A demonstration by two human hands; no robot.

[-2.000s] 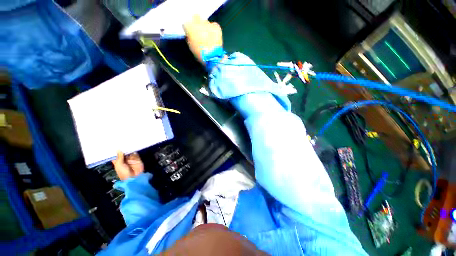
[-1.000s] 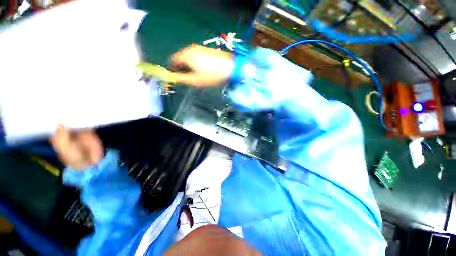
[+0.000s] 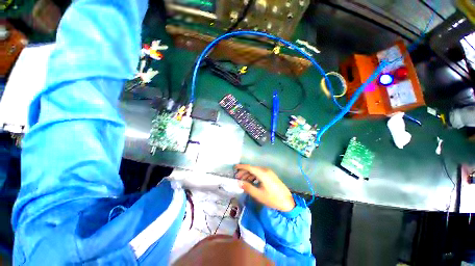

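Observation:
My left sleeve fills the left side and runs up past the top edge; my left hand is out of the picture. My right hand (image 3: 266, 188) is at the bench's front edge, fingers curled; whether they hold anything is unclear. A green-white circuit board (image 3: 172, 131) lies left of centre, where a blue cable (image 3: 250, 33) arches up and right. A second board (image 3: 302, 136) lies right of centre, with a thick blue cable running up right. Between them lie the black remote control (image 3: 243, 119) and a blue stick-like pen (image 3: 274, 117). White sheets (image 3: 23, 85) show behind my left sleeve.
A small green board (image 3: 358, 157) lies at right. Behind are a tape roll (image 3: 334, 84), an orange-red box (image 3: 370, 98) with a glowing light, and a white crumpled piece (image 3: 399, 130). Black cords (image 3: 221, 71) and white-red connectors (image 3: 151, 50) lie farther back.
The view has swung right along the bench. My left hand has left the white sheets and the picture. My right hand has moved from the sheets to the bench edge.

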